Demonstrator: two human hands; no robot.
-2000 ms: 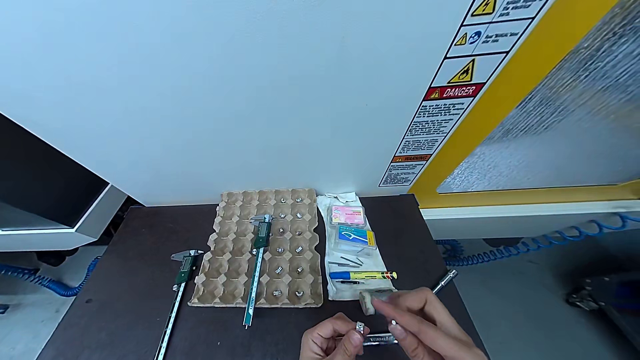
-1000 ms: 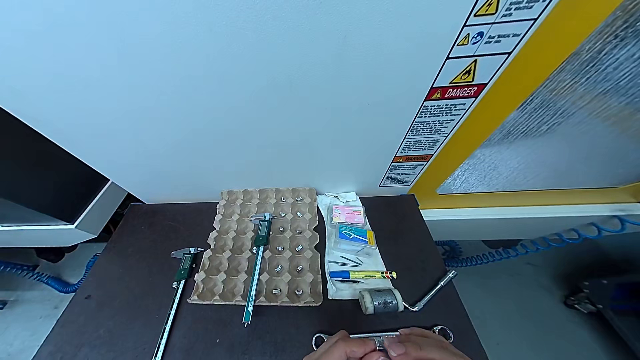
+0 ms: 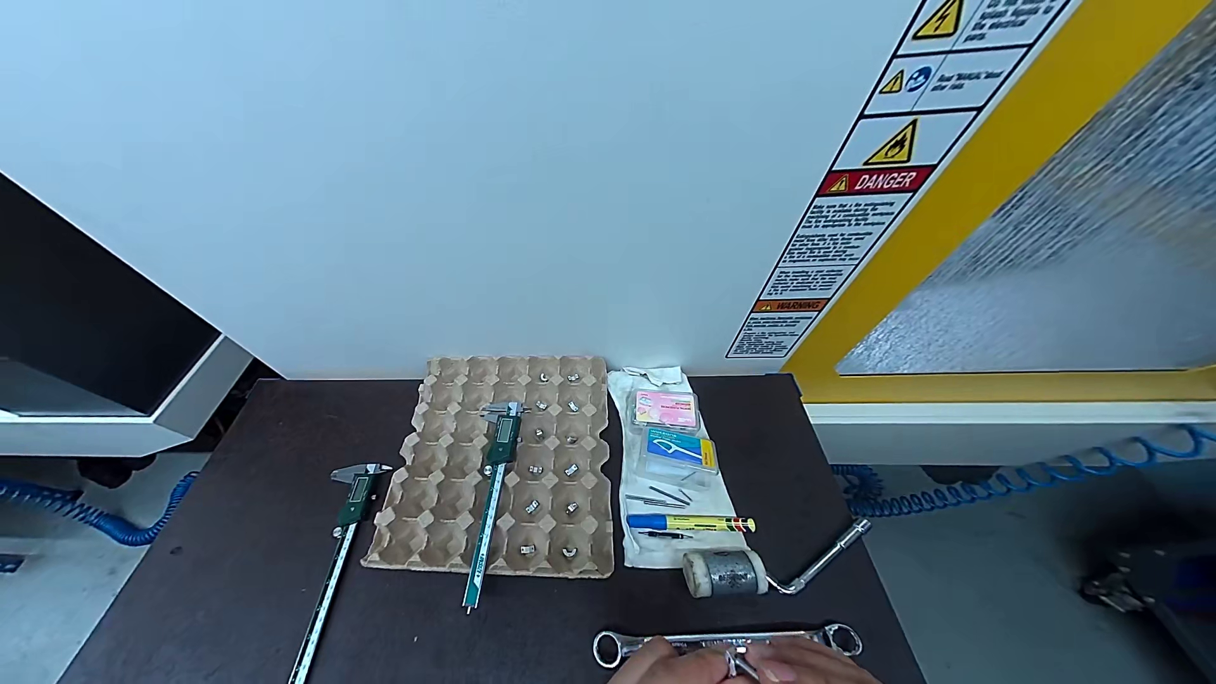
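Note:
At the bottom edge of the head view, my left hand (image 3: 671, 663) and my right hand (image 3: 807, 661) meet with their fingertips around a small shiny metal part (image 3: 740, 662). The lower halves of both hands are cut off by the frame. Just behind the fingers lies a double-ended ring wrench (image 3: 608, 650), its rings showing on either side of the hands. Farther back are a grey cylinder with pale ends (image 3: 727, 574) and a bent metal bar with a socket-like end (image 3: 825, 557).
A cardboard egg tray (image 3: 394, 546) holds several small metal parts, with a digital caliper (image 3: 492, 503) across it. Another digital caliper (image 3: 347, 532) lies left. A white cloth (image 3: 632, 551) bears plastic boxes (image 3: 676, 451), thin metal pins and a yellow-blue marker (image 3: 691, 522). The machine panel stands behind.
Two seconds ago my hands were higher and farther apart, my right hand partly covering the grey cylinder. They have moved down and together, and the cylinder and wrench show more fully.

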